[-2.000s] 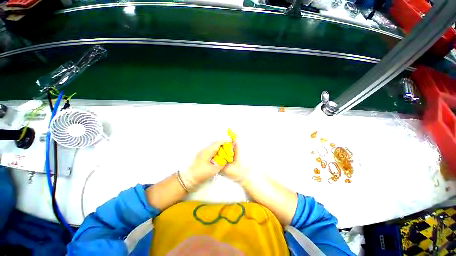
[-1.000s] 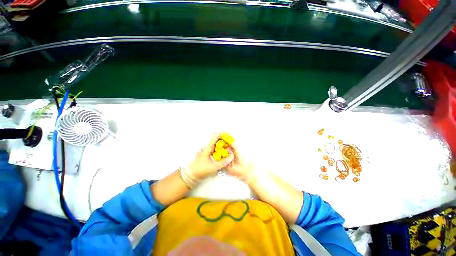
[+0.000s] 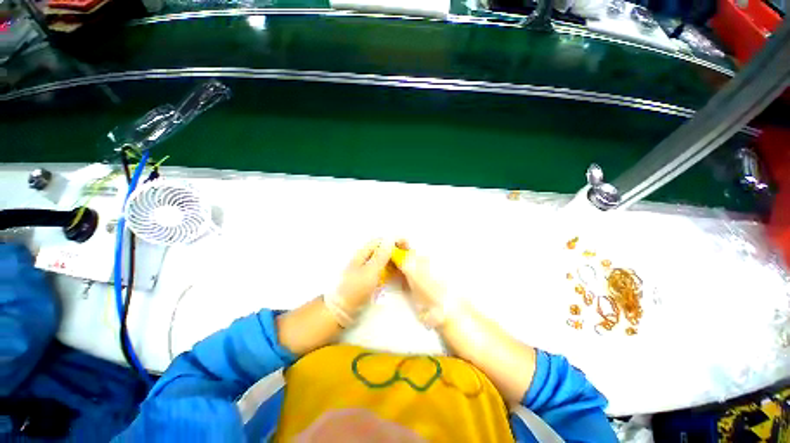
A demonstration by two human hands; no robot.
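Observation:
Yellow finger cots (image 3: 398,256) show between my two hands, over the white bench (image 3: 286,260) in front of my chest. My left hand (image 3: 362,279) is bent around them, with a thin band at its wrist. My right hand (image 3: 423,279) is pressed close against it, its fingertips at the yellow. Both hands seem to wear thin, clear gloves. Fingers cover most of the yellow, so I cannot tell which fingers wear cots.
Rubber bands (image 3: 625,296) lie scattered at the right, near a slanted metal post (image 3: 693,138). A white fan (image 3: 166,213), blue cable (image 3: 121,260) and white box (image 3: 95,251) are at the left. Clear plastic (image 3: 178,117) lies by the green conveyor (image 3: 390,134).
The yellow cots, bunched in plain sight before, are now mostly covered as my hands turned and closed together. The whole view has shifted, so bench things sit further right in the picture.

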